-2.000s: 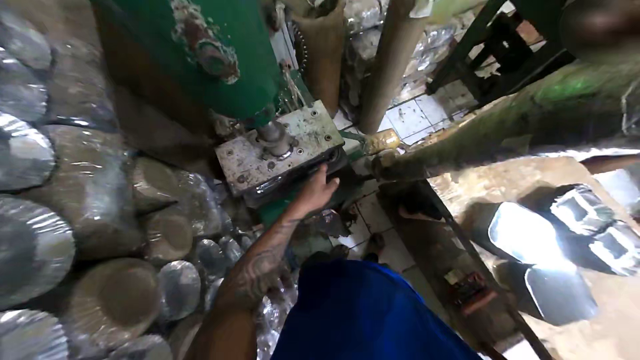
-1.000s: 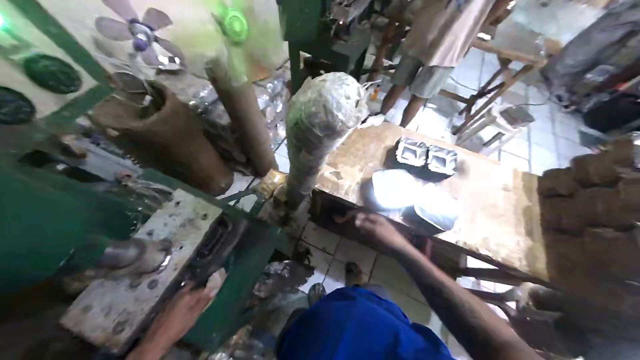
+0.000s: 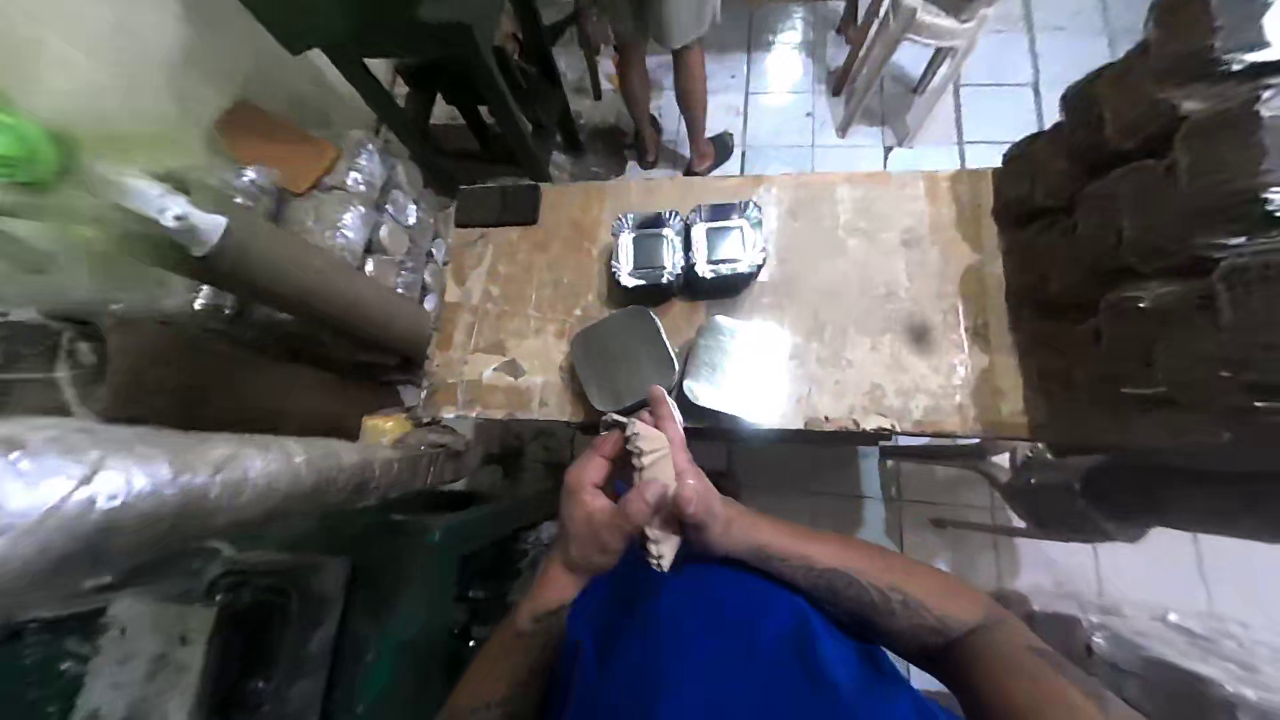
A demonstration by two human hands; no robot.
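Between my hands, in front of my blue shirt, is a small brown paper tray with a crimped edge (image 3: 655, 470). My left hand (image 3: 600, 500) grips it from the left, thumb on its face. My right hand (image 3: 695, 490) holds its right side, fingers pointing up toward the table. Just beyond them, at the near edge of the table, lie a grey square stack with rounded corners (image 3: 625, 360) and a shiny silver square stack (image 3: 735, 368). Behind these stand two stacks of foil-faced square trays with crimped rims (image 3: 648, 250), (image 3: 725, 243).
The worn wooden table (image 3: 870, 280) spans the view ahead, a dark block (image 3: 497, 205) at its far left corner. A wrapped roll (image 3: 200, 480) and green machine (image 3: 400, 580) are at left. Brown stacks (image 3: 1150, 250) line the right. A person's legs (image 3: 690, 90) show beyond.
The view has swung right from the green machine to the table. My hands, apart a second ago with one at the machine, are now together around the brown tray.
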